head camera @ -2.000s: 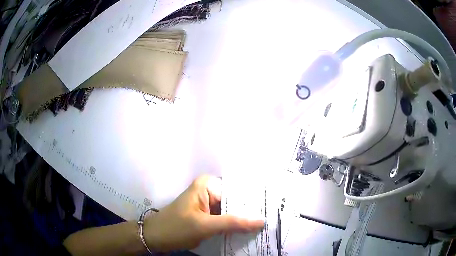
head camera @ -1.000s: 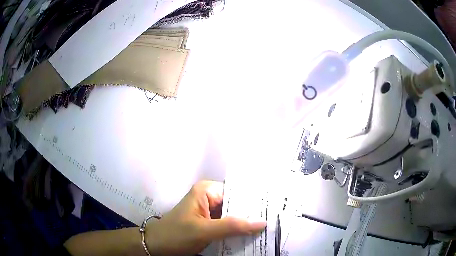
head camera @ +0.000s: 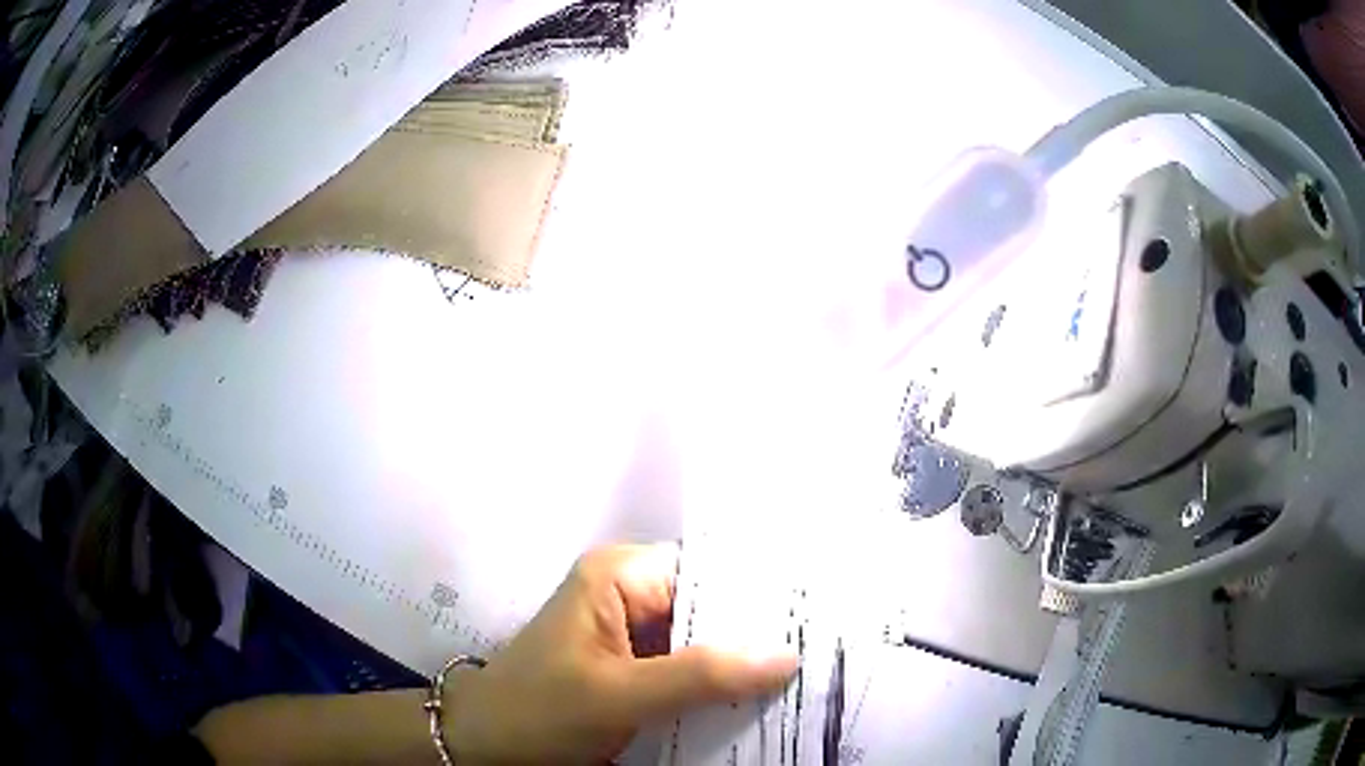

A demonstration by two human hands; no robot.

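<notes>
A white strip (head camera: 726,718) with dark parallel lines lies at the bottom centre, running towards the frame's bottom edge. My left hand (head camera: 599,651) holds it at its left side, the thumb laid flat across the top and the other fingers partly hidden. A slim dark shape (head camera: 834,703) stands just right of the thumb; I cannot tell what it is. My right hand is not in view. Glare hides the strip's upper end. Another narrow white strip (head camera: 1081,659) hangs below the sewing machine head (head camera: 1108,344).
A lit lamp (head camera: 973,225) hangs left of the machine head. Beige fabric pieces (head camera: 434,195) lie at the upper left, partly under a white sheet (head camera: 300,127), with dark fabric (head camera: 562,38) behind. Ruler marks (head camera: 277,498) run along the table's front edge. A black line edges the machine bed.
My left hand stays on the strip, which has shifted very slightly right. The machine and lamp sit slightly further right in the view than two seconds ago.
</notes>
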